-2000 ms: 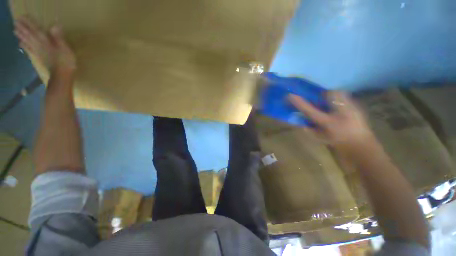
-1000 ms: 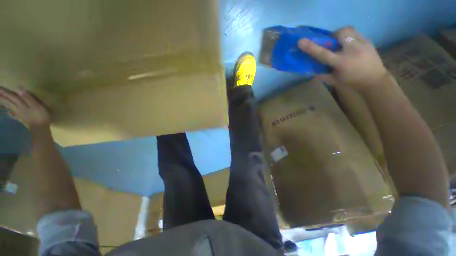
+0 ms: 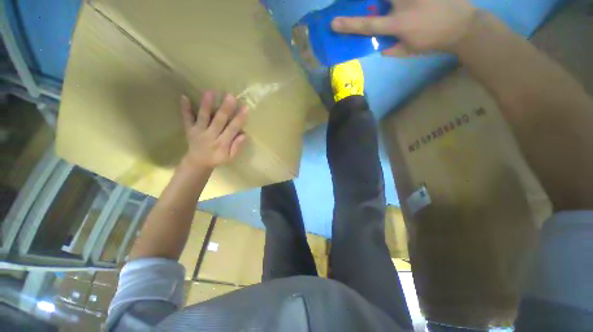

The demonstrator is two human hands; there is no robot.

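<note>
A large plain brown carton stands tilted in front of me at the upper left, with a dark seam across its face. A shiny strip of clear tape shows near the seam's end. My left hand lies flat on the carton, fingers spread, holding nothing. My right hand grips the blue tape dispenser at the top, just right of the carton; its cutting end points left.
A large printed carton with a white label stands at the right. A grey metal frame is at the left. More cartons lie behind my legs. My yellow shoe is on the blue floor.
The carton has turned and now shows a seam and tape. My left hand has moved from its left edge onto its face. My right hand and dispenser have moved left and up.
</note>
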